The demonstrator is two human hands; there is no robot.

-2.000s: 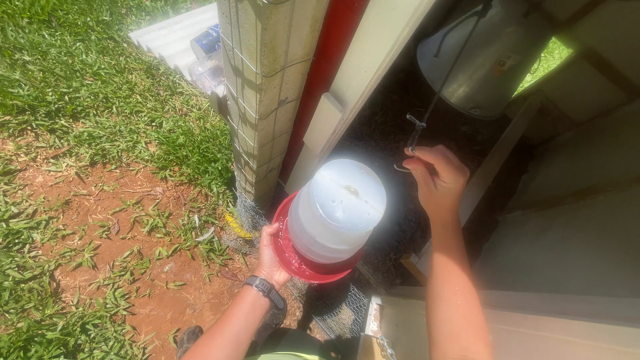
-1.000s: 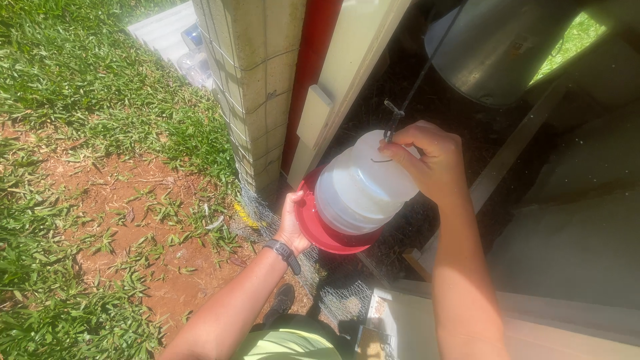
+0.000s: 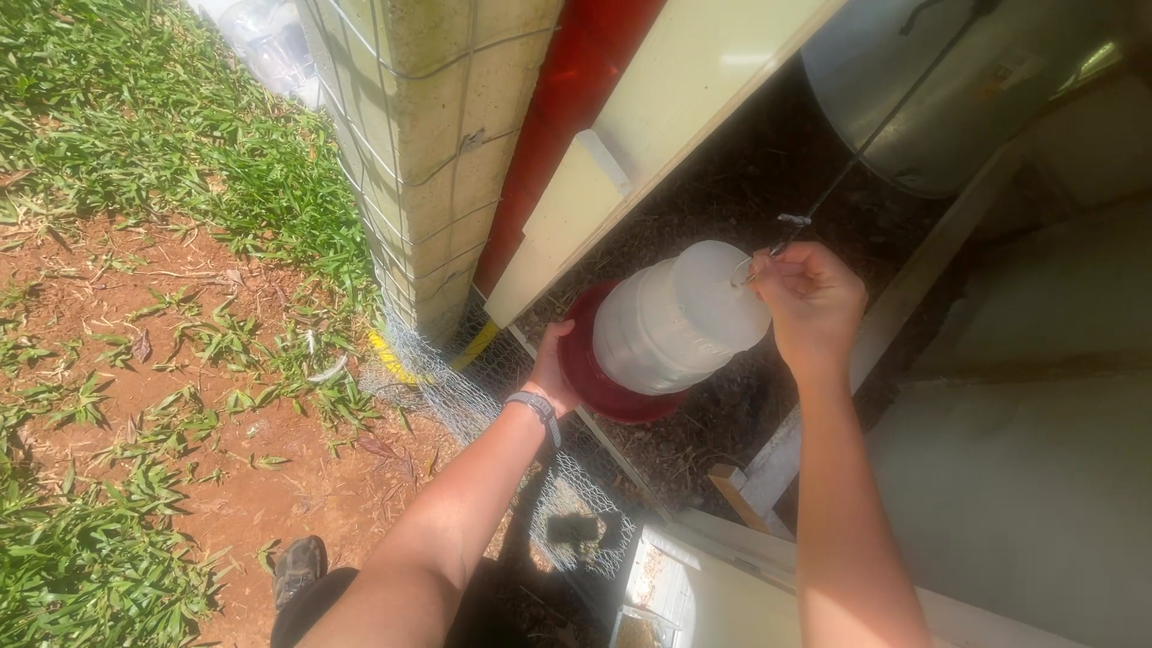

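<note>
A poultry drinker with a translucent white plastic jar (image 3: pixel 666 319) and a dark red base tray (image 3: pixel 585 360) is tilted in the doorway. My left hand (image 3: pixel 551 373) grips the rim of its red base from the lower left. At the top of the jar, my right hand (image 3: pixel 801 288) pinches a metal wire hook (image 3: pixel 742 272) between thumb and fingers. That hook hangs from a dark cord (image 3: pixel 886 117), knotted around a short crosspiece just above the hand. The hook's tip meets the jar's top; whether it is caught there cannot be told.
A post wrapped in wire mesh (image 3: pixel 432 162) stands left of the pale door frame (image 3: pixel 666 117). Chicken wire (image 3: pixel 468 396) lies along the threshold. Inside are a galvanized metal container (image 3: pixel 927 81) and a wooden beam (image 3: pixel 927 252). A white tray (image 3: pixel 657 576) sits at the bottom.
The drinker has moved from outside the door frame into the opening, with my left hand still on its base. My right hand has brought the hook down to the jar's top.
</note>
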